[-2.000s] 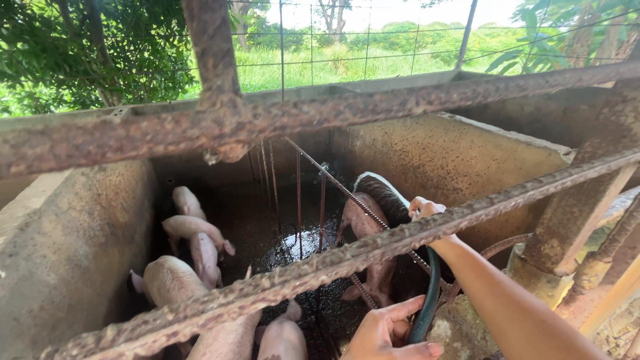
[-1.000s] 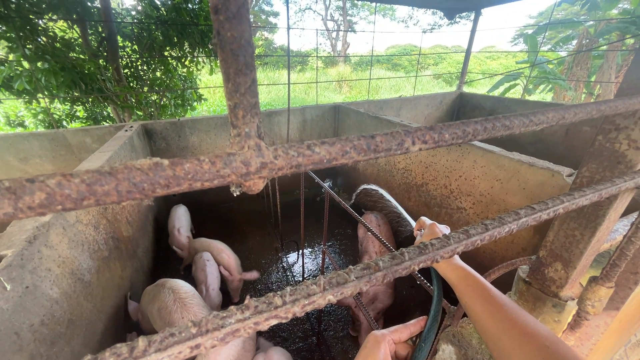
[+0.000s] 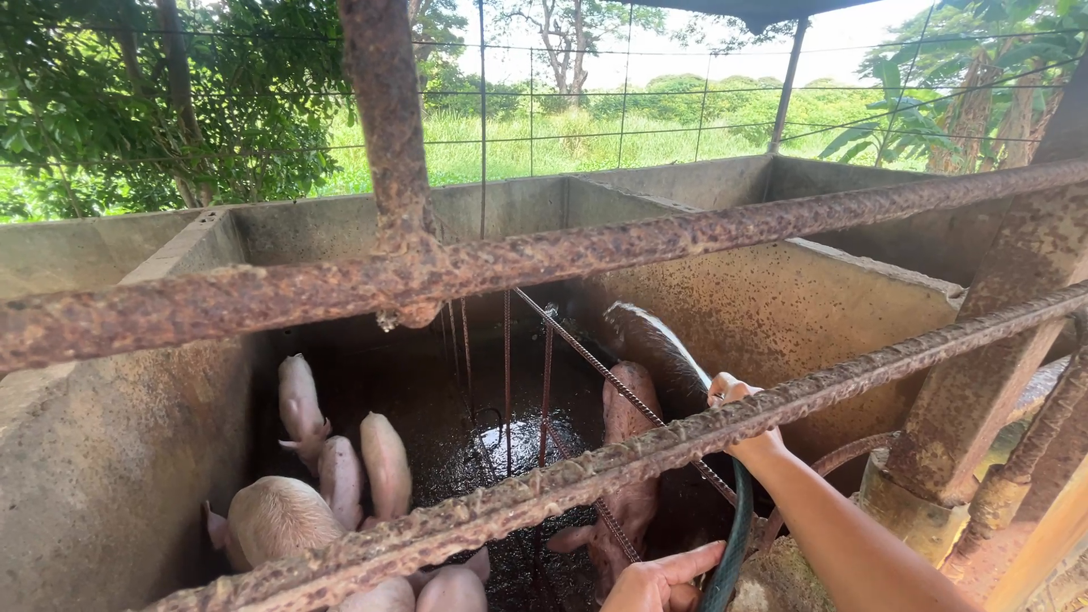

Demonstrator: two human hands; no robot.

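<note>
My right hand reaches past the rusty bar and grips the front end of a green hose. White water sprays from it toward the pen's back right corner. My left hand, cut by the bottom edge, holds the hose lower down, its index finger extended along it. Just left of the hose, a pinkish pig stands on the wet floor, partly behind the bars. At the left are several more pigs, among them a large one and a slimmer one.
Rusty metal bars cross in front of me, with a ribbed lower rail close to my hands. Thin twisted rods hang inside. Concrete walls enclose the pen. A rusty post stands at the right.
The slimmer pig at the left has turned and now stands apart beside another pig. Both hands still hold the hose, with the water still running. The view has shifted somewhat.
</note>
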